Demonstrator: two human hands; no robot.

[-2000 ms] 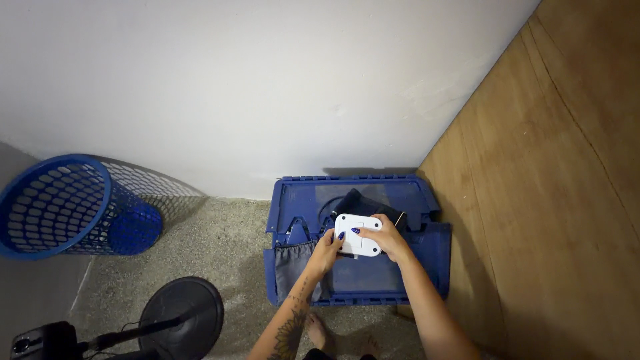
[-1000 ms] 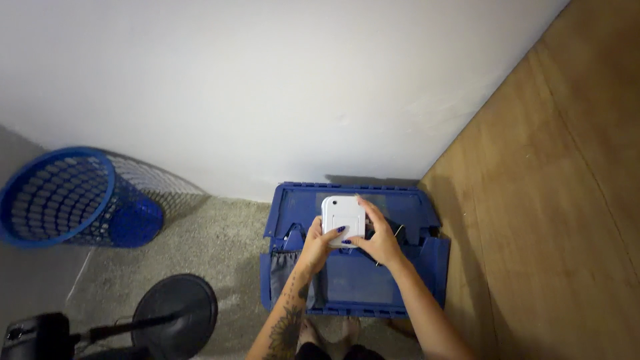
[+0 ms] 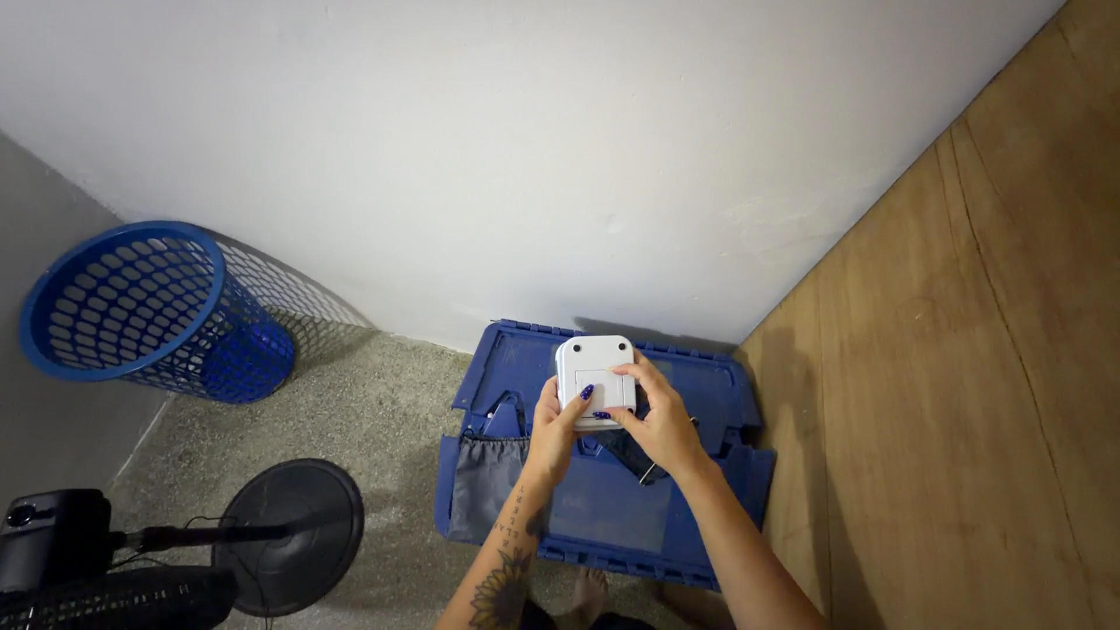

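A small white plastic device (image 3: 598, 360) with dark round feet at its corners and a rectangular cover on the visible face is held up between both hands. My left hand (image 3: 557, 429) grips its left side, the thumb lying on the cover. My right hand (image 3: 661, 420) holds the right side, its thumb at the lower edge and a finger on the face. Below them is a blue plastic crate with a two-part lid (image 3: 604, 512). A grey drawstring pouch (image 3: 492, 490) rests on the lid's left part. A dark item with a thin rod (image 3: 649, 472) lies partly hidden behind my right hand.
A blue perforated plastic basket (image 3: 219, 289) stands at the left by the white wall. At the lower left is a black fan (image 3: 114, 595) with a round base (image 3: 302, 534) on the speckled floor. A wooden panel (image 3: 945, 376) rises at the right. Bare feet show below the crate.
The white device has been turned from a flatter, wider pose to a more upright one, and both hands have shifted their hold on it. It stays in both hands throughout.
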